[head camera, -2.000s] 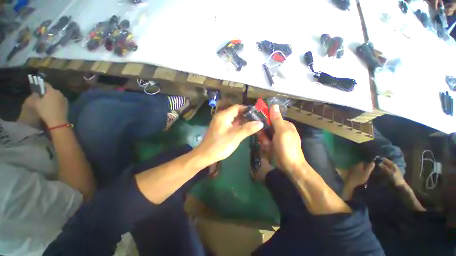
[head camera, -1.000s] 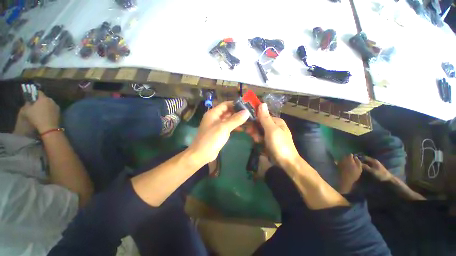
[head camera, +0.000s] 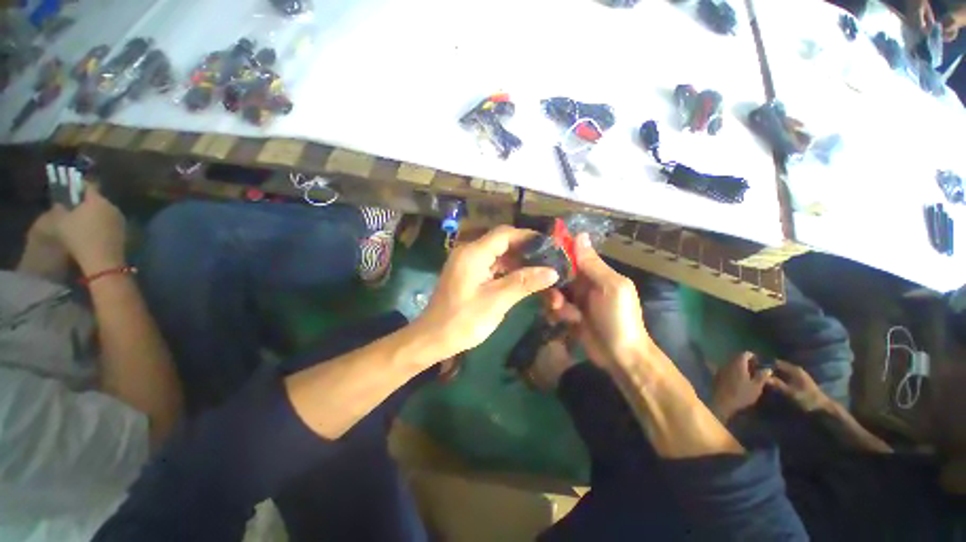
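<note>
My left hand (head camera: 477, 286) grips a black part (head camera: 547, 257) between thumb and fingers, just below the table edge. My right hand (head camera: 606, 302) holds a red part (head camera: 564, 235) against the black part, thumb on top. A crinkled clear plastic bag (head camera: 591, 226) shows just beyond my right thumb. My fingers hide much of both parts, so how they join cannot be told.
The white-covered table (head camera: 392, 74) ends beyond my hands. On it lie a mixed-colour bundle (head camera: 493, 124), a white cord (head camera: 583, 131) over a dark bundle, and a black cable bundle (head camera: 704, 182). Neighbours' hands (head camera: 93, 235) are at left and right.
Compared with one second ago, my hands and the parts sit slightly lower and further right in view. The red part shows less. The left neighbour's white-tipped pieces have tilted more upright.
</note>
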